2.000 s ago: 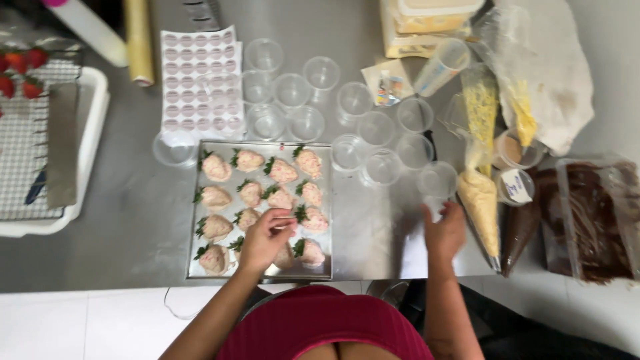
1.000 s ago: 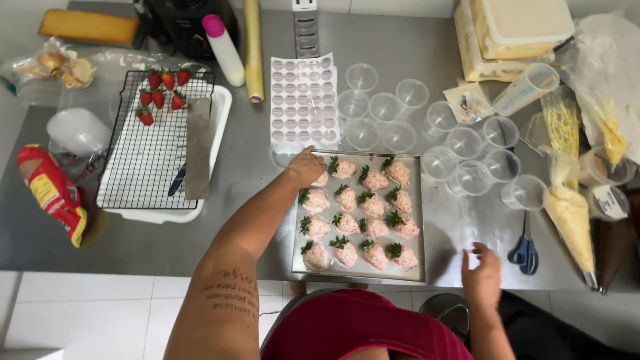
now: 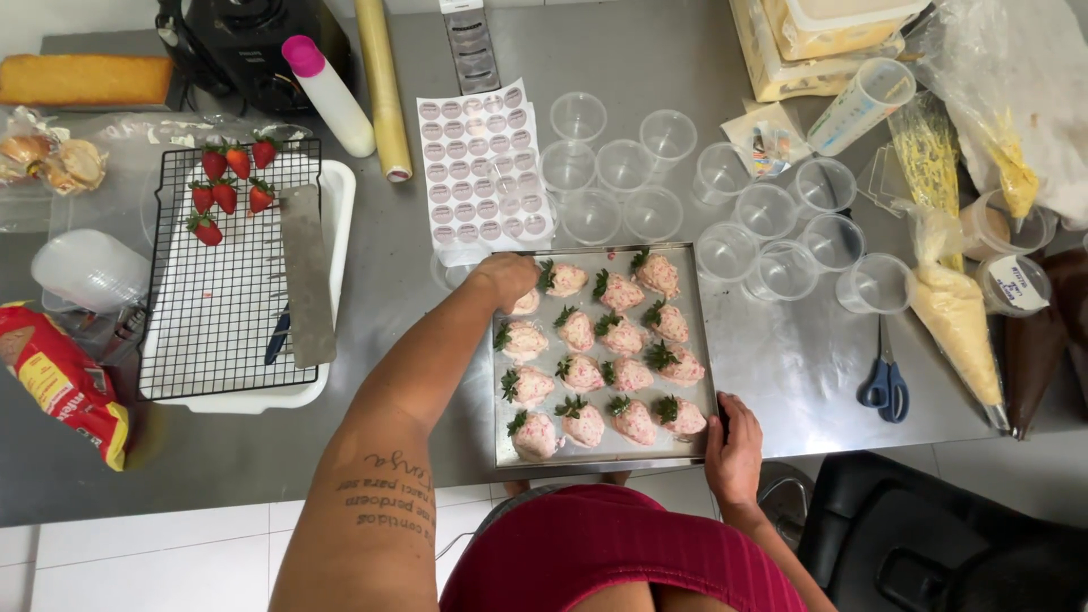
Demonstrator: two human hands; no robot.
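A square metal tray (image 3: 603,464) holds rows of strawberries coated in pink-flecked cream, their green leaves exposed. At its far left corner my left hand (image 3: 507,279) bends over a coated strawberry (image 3: 524,303), partly covering it; the fingertips are hidden, so its grip is unclear. My right hand (image 3: 734,446) is against the tray's near right side, thumb apart from the fingers. Clear plastic cups (image 3: 623,165) stand beyond the tray, with more cups (image 3: 782,270) to its right. A sheet of round stickers (image 3: 476,161) lies beyond the far left corner.
At left, a black wire rack (image 3: 229,331) with uncoated strawberries (image 3: 223,196) and a metal spatula blade (image 3: 308,280) rests over a white tub (image 3: 342,212). At right are blue-handled scissors (image 3: 885,387), a filled piping bag (image 3: 956,327) and stacked containers (image 3: 816,38).
My left hand has moved from the tray's near rows to its far left corner. My right hand, first near a cup, has come to the tray's right side. The view has shifted left.
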